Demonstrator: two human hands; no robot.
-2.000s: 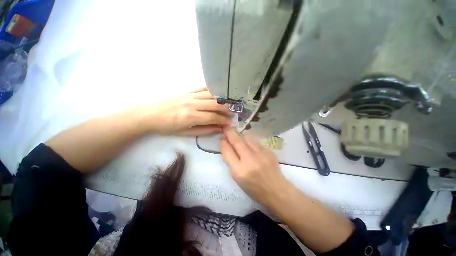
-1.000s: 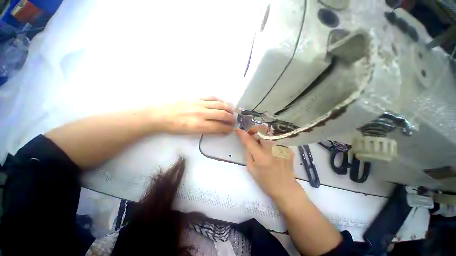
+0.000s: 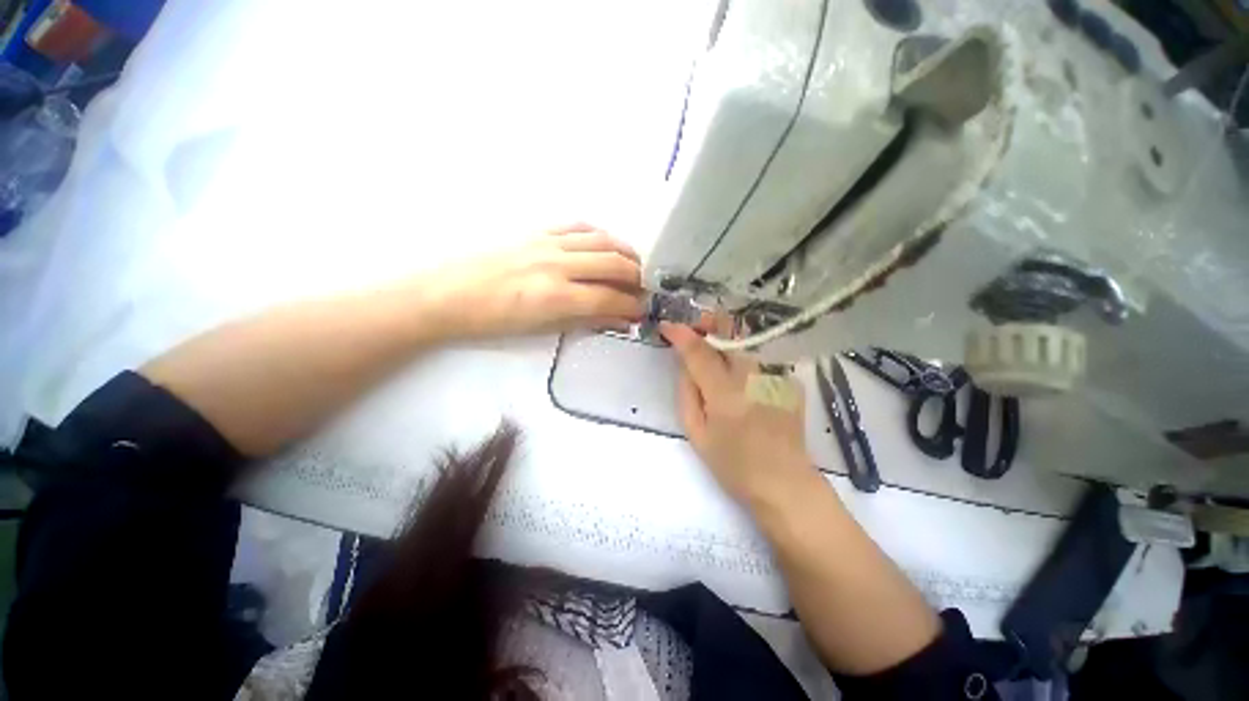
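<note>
White fabric (image 3: pixel 343 151) glares over the left side of the table and is hard to tell from it. The off-white sewing machine head (image 3: pixel 822 178) fills the upper right. My left hand (image 3: pixel 548 284) lies flat, fingertips at the left of the presser foot (image 3: pixel 669 312). My right hand (image 3: pixel 740 411) has its fingertips at the right of the presser foot, close to the left ones. Whether either hand pinches fabric there is hidden or too small to tell.
Dark thread snips (image 3: pixel 849 427) lie right of my right hand. Black-handled shears (image 3: pixel 966 427) lie further right, under the ribbed cream knob (image 3: pixel 1025 359). A dark flat object (image 3: pixel 1075 562) lies at the right table corner. A printed scale (image 3: pixel 616 537) runs along the front edge.
The camera view has shifted, so the machine head appears further right than at first. Both hands stay by the presser foot; my right fingertips now sit slightly further right, beside the foot.
</note>
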